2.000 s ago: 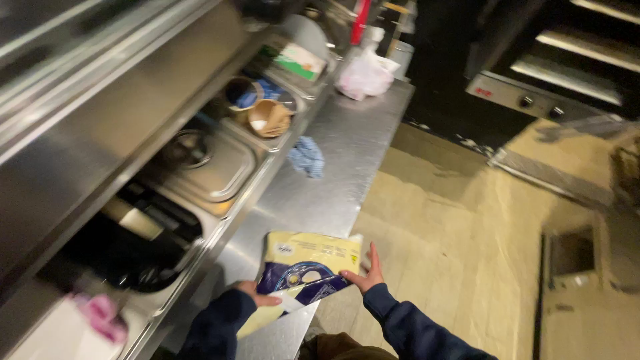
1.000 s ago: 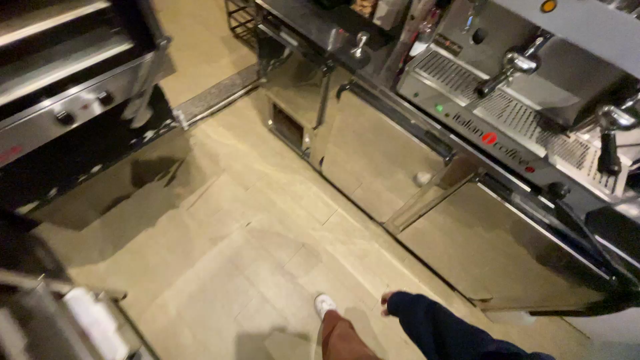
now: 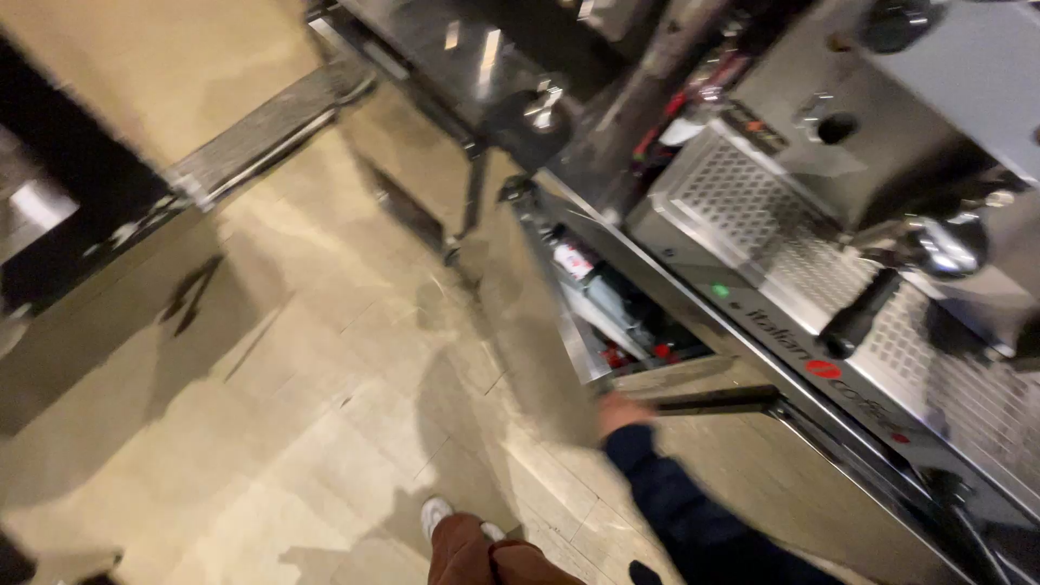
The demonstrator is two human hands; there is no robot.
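Observation:
My right hand (image 3: 624, 414), in a dark blue sleeve, is at the edge of a stainless steel fridge door (image 3: 532, 325) below the counter. The door stands ajar, and the hand appears to grip its free edge, though blur hides the fingers. Inside the opening lie a bottle with a white label (image 3: 574, 258) and other dark and red items. Above and to the right of the hand is an espresso machine (image 3: 731, 301) with a steel drip tray and a black-handled portafilter (image 3: 861, 313). My left hand is out of the frame.
Another cabinet door (image 3: 731, 463) with a dark handle is right of my hand. A metal threshold strip (image 3: 268, 134) crosses the tiled floor (image 3: 325, 406) at upper left. Dark equipment (image 3: 73, 179) stands at the left edge. My white shoes (image 3: 436, 516) are at the bottom.
The yellow and blue package held in both hands two seconds ago is out of view. The fridge door, closed one second ago, is now ajar with my right hand at it. The view has swung to the espresso machine.

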